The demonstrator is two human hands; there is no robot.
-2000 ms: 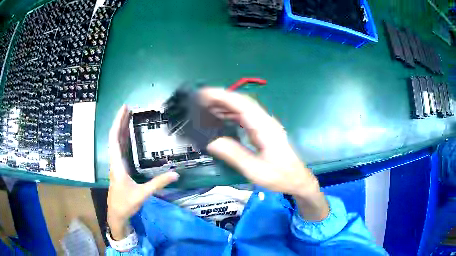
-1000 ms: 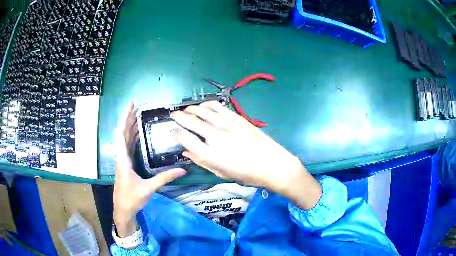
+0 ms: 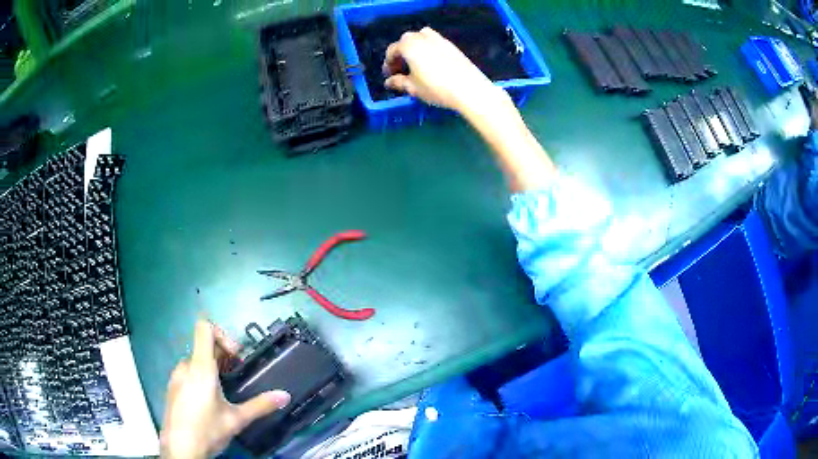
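My left hand (image 3: 204,394) holds a black plastic housing (image 3: 291,381) at the bench's front edge, thumb on its near side and fingers at its far left. My right hand (image 3: 422,67) reaches into the blue parts bin (image 3: 390,109), over the loose black parts (image 3: 466,45); its fingers are curled, and whether they grip a part is hard to tell. Nippers with red handles (image 3: 336,309) lie open on the green bench, just beyond the housing.
Stacked black housing frames (image 3: 305,81) stand left of the bin. Long black housings (image 3: 686,134) lie in rows at the right. Sheets of small parts (image 3: 54,296) cover the left, with white card (image 3: 126,385) at their edge. Another person's sleeve (image 3: 794,202) shows at far right.
My right hand has left the housing and moved up into the blue bin. The housing now sits tilted in my left hand, its dark face showing. The view has turned towards the bin.
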